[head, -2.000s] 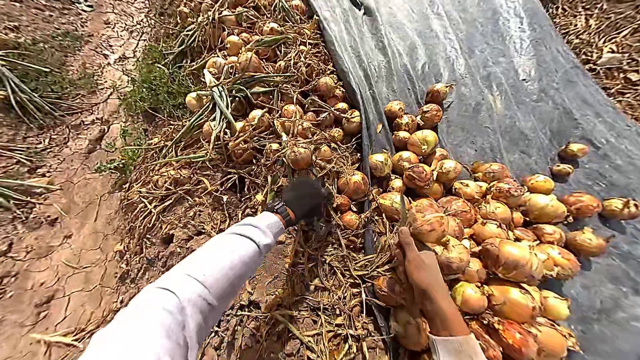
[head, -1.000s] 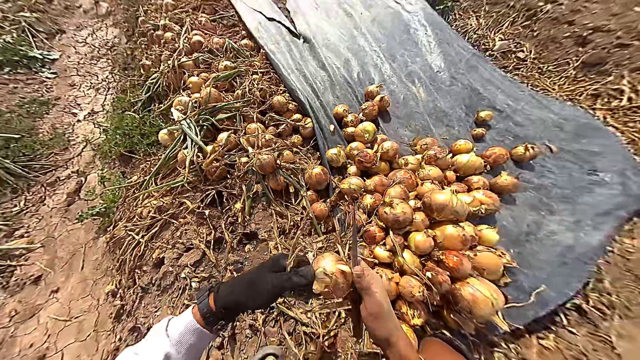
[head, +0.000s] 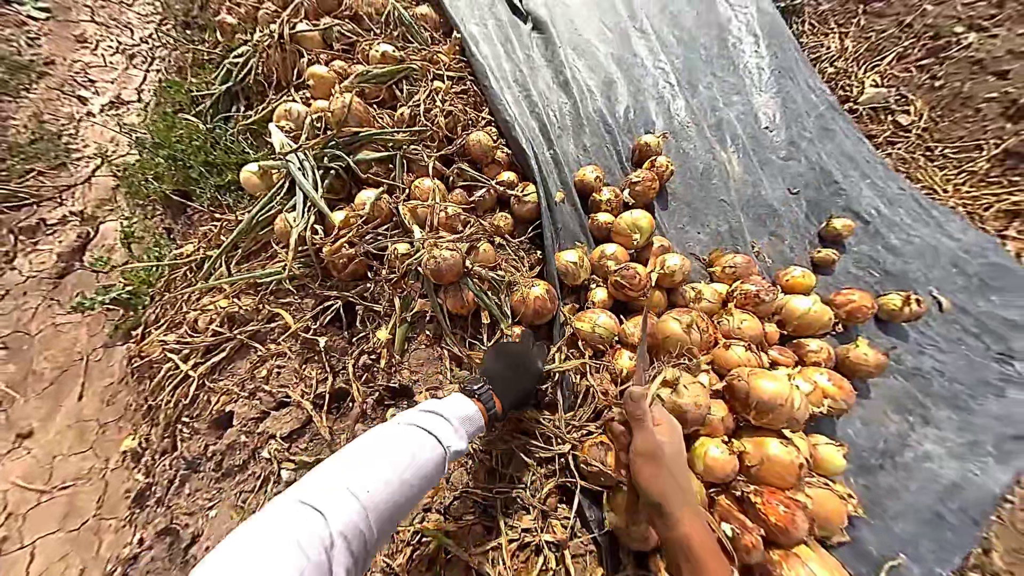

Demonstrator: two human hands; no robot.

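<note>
My left hand (head: 514,370), in a black glove with a watch at the wrist, reaches down among dry stalks beside the near end of the onion row. A brown onion (head: 534,302) lies just beyond its fingers; whether the fingers hold anything is hidden. My bare right hand (head: 656,448) is closed around a knife (head: 642,348), its narrow blade pointing up and away. That hand is at the left edge of a pile of trimmed onions (head: 768,398) on a grey plastic sheet (head: 904,240).
Untrimmed onions (head: 348,110) with dry and green tops run in a row toward the upper left. Green weeds (head: 188,160) grow beside them. Cracked bare soil (head: 56,360) lies at the far left, and dry straw (head: 944,120) beyond the sheet.
One second ago my left hand held an onion near the knife; now it is at the stalks farther forward, and that onion is no longer seen in it. The right hand still holds the knife.
</note>
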